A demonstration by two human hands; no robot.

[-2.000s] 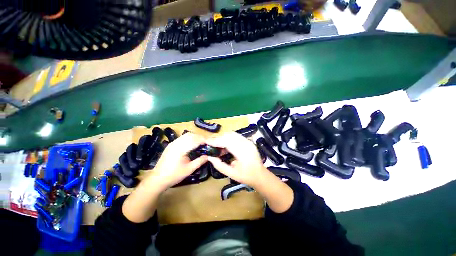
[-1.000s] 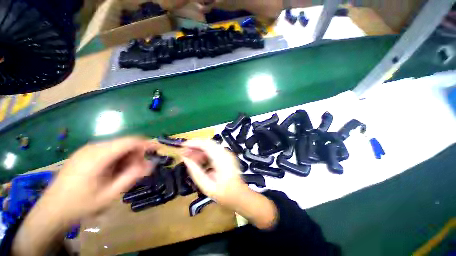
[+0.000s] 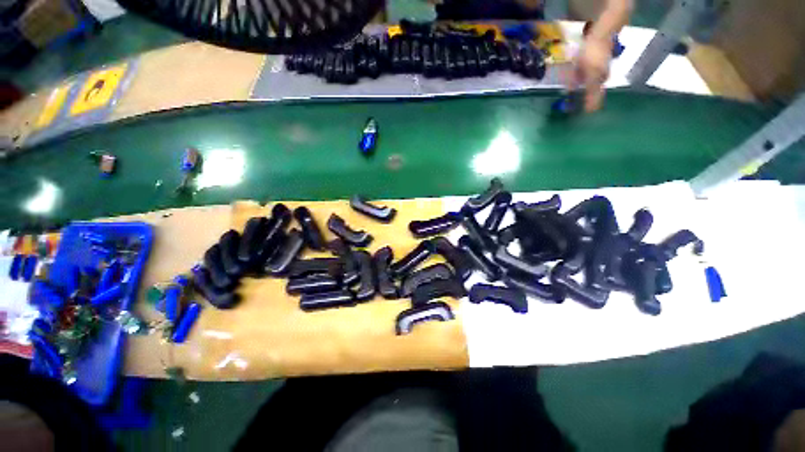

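Black curved plastic housings (image 3: 327, 290) lie in a loose group on the brown cardboard. A denser heap of housings (image 3: 547, 234) lies on the white sheet to the right. One housing (image 3: 425, 315) lies open side up near the front. A blue parts tray (image 3: 132, 265) at the left holds blue battery cells and green boards. A few battery-and-board assemblies (image 3: 184, 321) lie beside it. A lone blue battery cell (image 3: 715, 283) lies at the right. Neither of my hands can be made out; dark, blurred shapes with dim skin-toned patches are cut off at both bottom corners.
The green conveyor belt (image 3: 291, 150) runs behind the bench and carries spaced assemblies, one blue (image 3: 368, 137). Across it are rows of black housings (image 3: 424, 57) and another person's hand (image 3: 593, 71) over the belt. A black fan grille (image 3: 256, 18) hangs at the top; grey posts (image 3: 750, 159) stand right.
Both my hands have left the housings and the middle of the picture. The view has swung back to the left. Another person's hand has appeared over the far side of the belt.
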